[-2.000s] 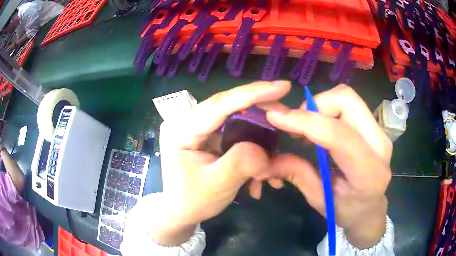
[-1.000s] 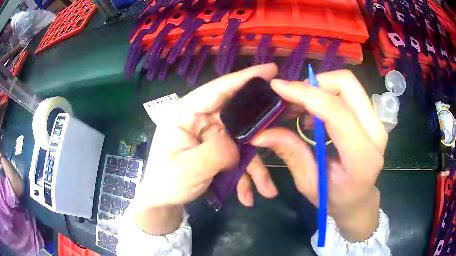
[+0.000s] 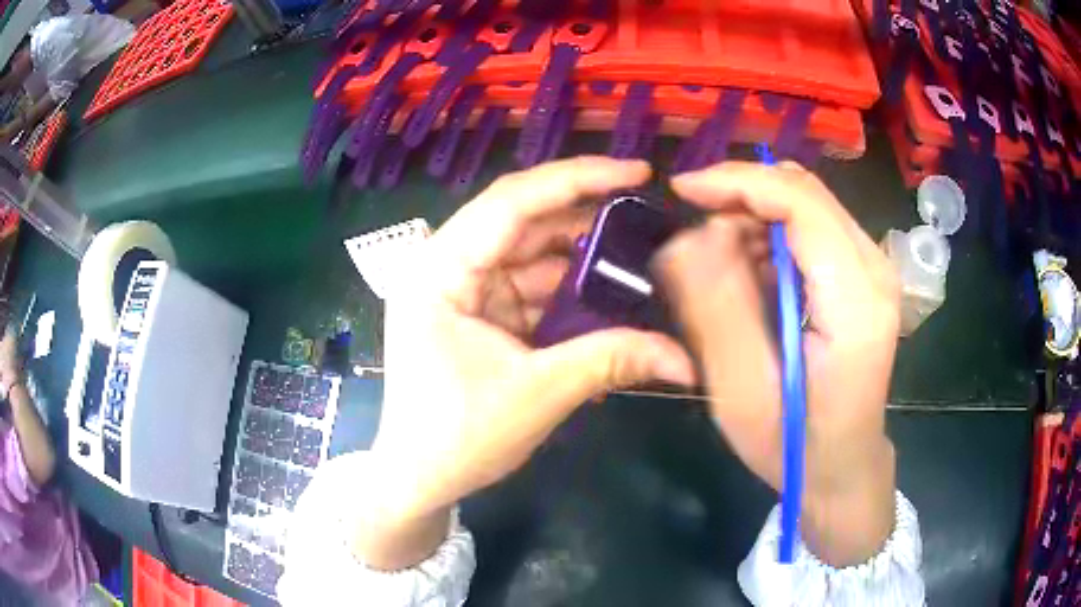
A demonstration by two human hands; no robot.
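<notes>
A smartwatch (image 3: 619,263) with a black glossy face and purple sides is held at the centre, face towards me, with a bright reflection on it. My left hand (image 3: 474,344) grips it from the left, thumb below and fingers above. My right hand (image 3: 818,320) is at its right side; the fingers are blurred and partly cover the watch edge. A blue stick tool (image 3: 791,403) lies upright across my right hand, held between its fingers. Part of the purple strap shows below the watch on the left.
Red trays (image 3: 735,48) with purple straps stand at the back. A white tape dispenser (image 3: 178,385) and a sheet of dark squares (image 3: 282,445) are left. A small card (image 3: 385,251) lies behind my left hand. A clear bottle (image 3: 919,267) stands right. A person's arm (image 3: 26,415) shows far left.
The watch has turned more upright between my hands. My left thumb has moved right beneath it, and my right fingers have shifted over its right side. The blue stick has moved slightly right.
</notes>
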